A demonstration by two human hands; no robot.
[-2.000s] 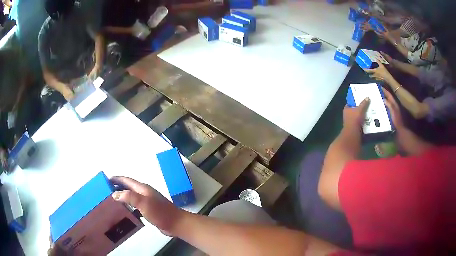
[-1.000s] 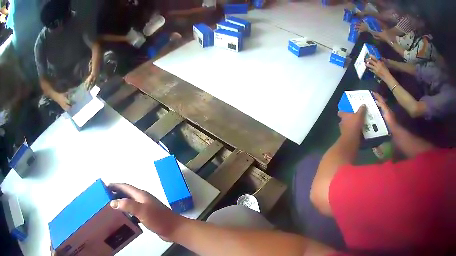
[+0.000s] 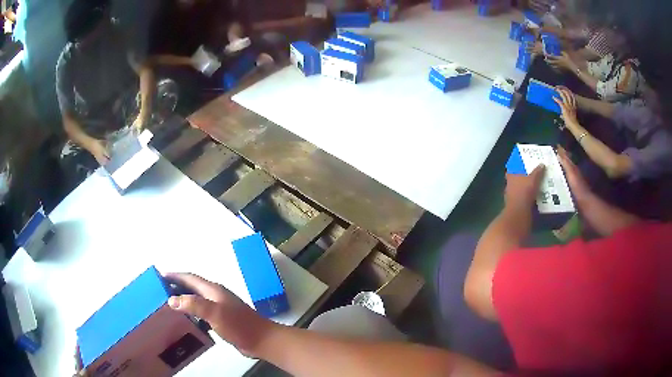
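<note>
A closed retail box (image 3: 144, 324) is held tilted at the lower left, blue narrow side up and printed white face, pinkish in shade, towards me. My right hand (image 3: 203, 303) grips its right end, thumb on the near face and fingers over the end. Only a sliver of my left hand (image 3: 80, 362) shows at its left end; the rest is hidden or cut off. A second closed box (image 3: 259, 274) stands by the table edge right of my right hand, blue side showing.
The white table (image 3: 188, 221) rests on a slatted wooden pallet (image 3: 309, 188). An open box (image 3: 131, 163) is in a person's hands at its far side. More boxes stand on another white board. A red-sleeved person (image 3: 582, 294) holds a box close on my right.
My hands hold the box in nearly the same pose, with the view slightly shifted. At the right, a neighbour has turned a box so its blue side shows.
</note>
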